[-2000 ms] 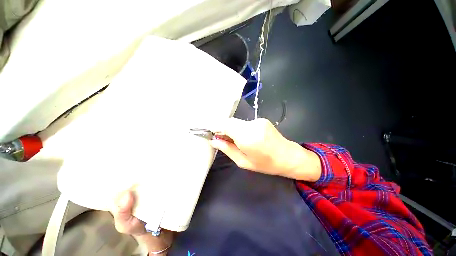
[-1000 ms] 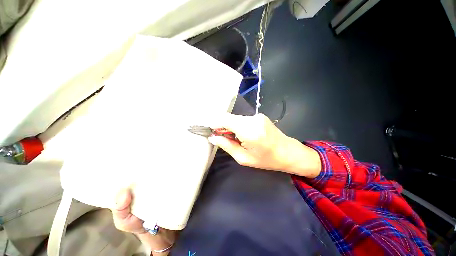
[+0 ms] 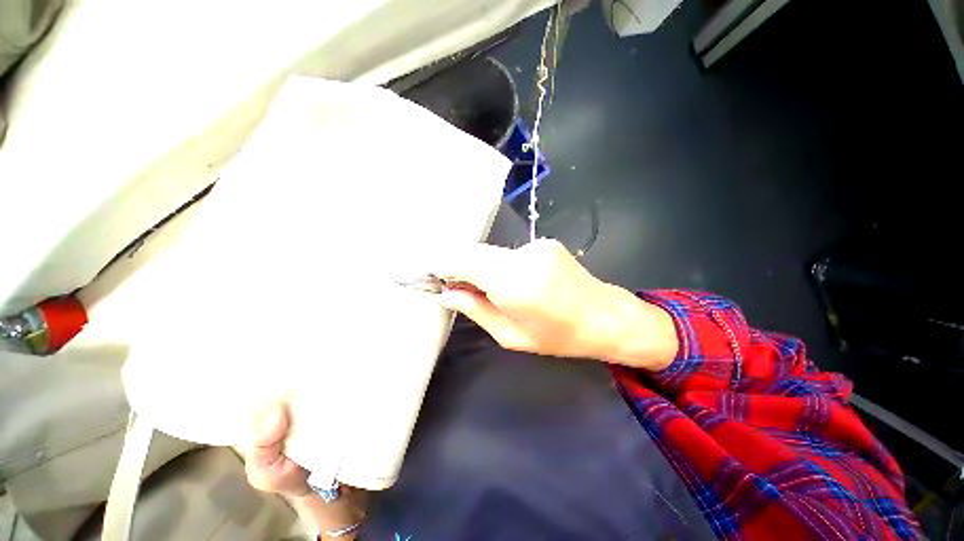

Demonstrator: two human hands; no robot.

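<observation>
A pale tote bag point(image 3: 307, 243), washed out by glare, lies tilted over my lap with a handle point(image 3: 127, 481) hanging at lower left. My left hand point(image 3: 273, 454) grips its lower edge, thumb on top, fingers hidden underneath. Film-wrapped side hardware point(image 3: 326, 488) shows beside that hand. My right hand point(image 3: 539, 298) holds small nippers point(image 3: 425, 284) with red handles, mostly hidden in the fingers. Their metal jaws are over the bag's surface near its right edge. Whether they touch it or hold a thread cannot be told.
The cloth-covered table point(image 3: 127, 127) is at upper left. A red-ended bottle or can point(image 3: 61, 322) lies at the left. A round bin point(image 3: 476, 100) and blue crate point(image 3: 525, 169) are below the table edge. Tangled threads point(image 3: 539, 127) hang there. Another beige bag point(image 3: 63, 465) is at lower left.
The nippers' jaws look narrower than one second ago, and the right hand has shifted very slightly. The left hand keeps its hold and the bag has barely moved.
</observation>
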